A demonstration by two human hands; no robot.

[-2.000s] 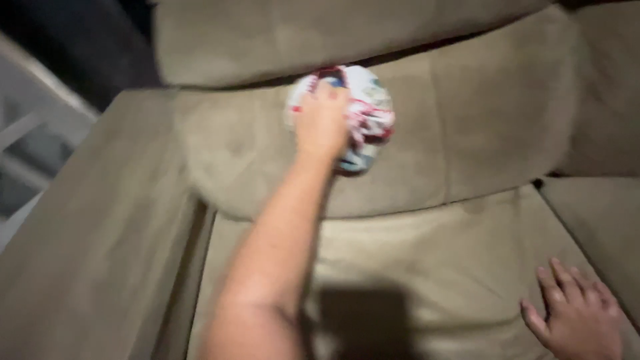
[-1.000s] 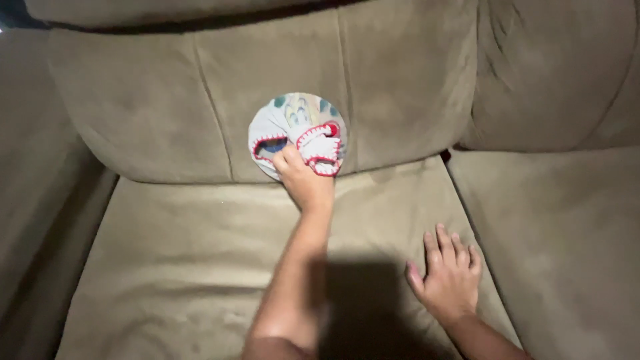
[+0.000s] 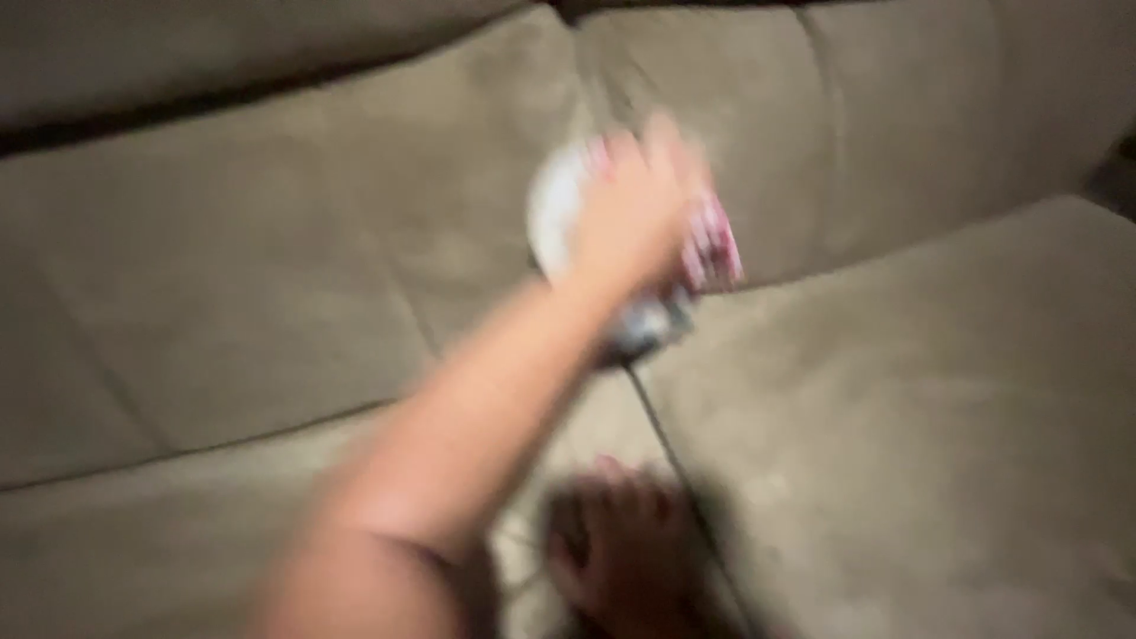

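My left hand holds a round printed cloth against the lower part of the sofa's backrest, near the seam between two back sections. White, pink-red and grey-blue parts of the cloth show around the hand; motion blur and the hand hide the rest of it. Below it, in shadow, my right hand rests with its fingers apart on the seat, beside the gap between two seat cushions. Nothing is seen in that hand.
The beige sofa's backrest runs across the upper view. A wide seat cushion lies at the right, with another seat cushion at the lower left. A dark gap runs between them.
My left hand has moved right along the backrest with the round cloth, from the middle of one back section to the seam. The view has shifted right and is blurred.
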